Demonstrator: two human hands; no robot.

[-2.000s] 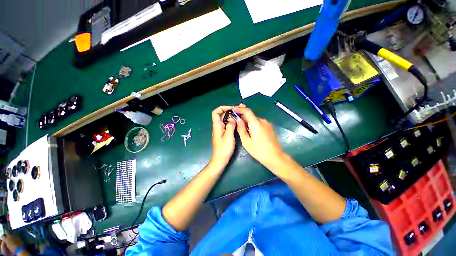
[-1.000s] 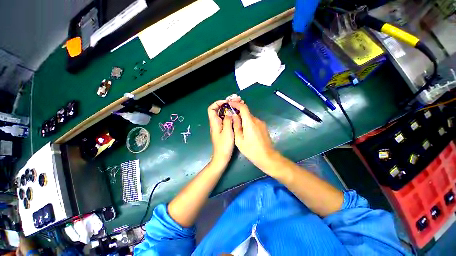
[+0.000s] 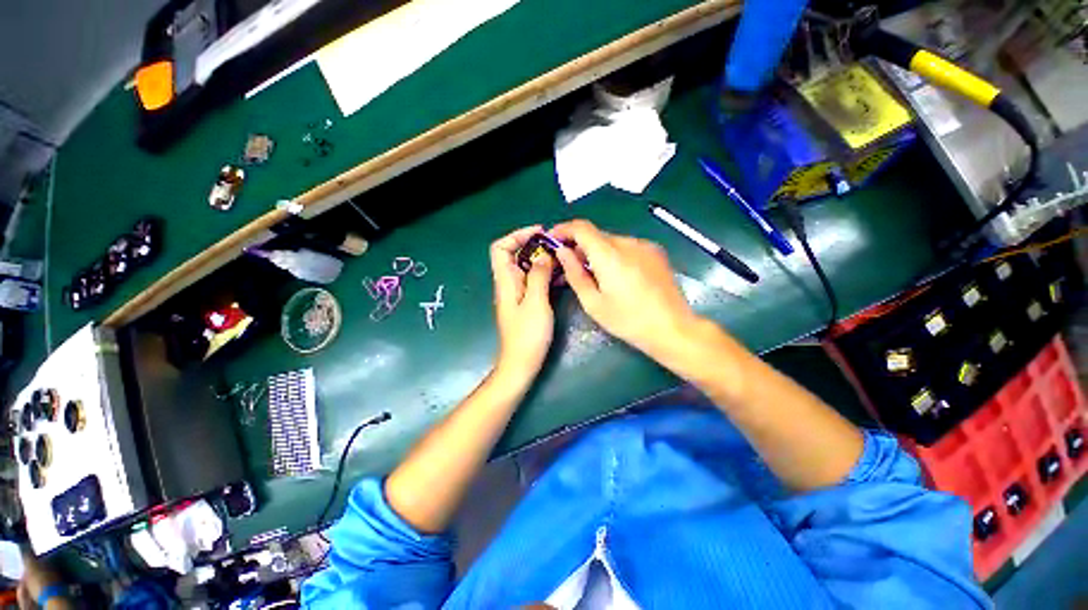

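A small dark module with a gold-coloured spot is held in the fingertips above the green mat. My left hand grips it from the left. My right hand has its fingertips at the module's right side, with a small purplish glint there. The fingers cover most of the module, so I cannot tell what the right fingertips pinch. Both hands are bare.
Screw dish, pink bands and label sheet lie left. White tissue, marker pen and blue pen lie ahead right. Black foam tray and red tray are lower right; the upper shelf edge crosses ahead.
The right hand has turned and its back is more spread out beside the module. The module now shows a gold-coloured spot. The view has shifted slightly.
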